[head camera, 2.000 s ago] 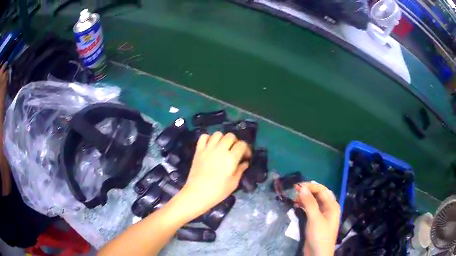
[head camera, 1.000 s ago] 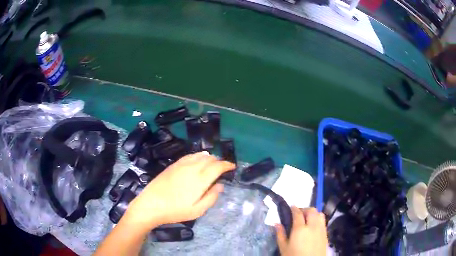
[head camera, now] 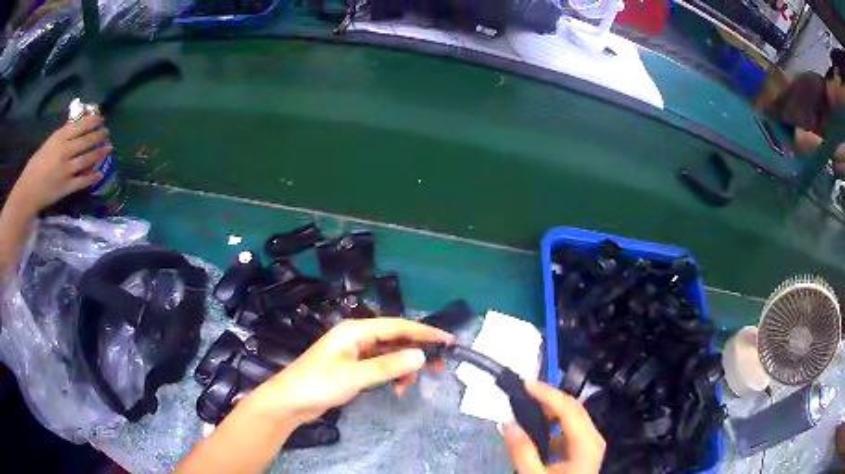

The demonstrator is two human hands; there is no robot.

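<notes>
My left hand holds one end of a black curved band between thumb and fingers. My right hand grips the band's wider, lower end. The band is held above the bench cover, beside a white sheet. What lies under my left fingertips is partly hidden. A heap of black plastic housings lies on the bench to the left, partly behind my left hand. A blue tray full of small black parts stands to the right.
A black head harness lies on a clear poly bag at left. Another person's hand is around the aerosol can. A desk fan and a dark cylinder are at right. The green belt runs behind.
My left hand has moved off the heap to the band's end. The band now shows between both hands. Another person's hand has come in and taken hold of the can. The view has shifted.
</notes>
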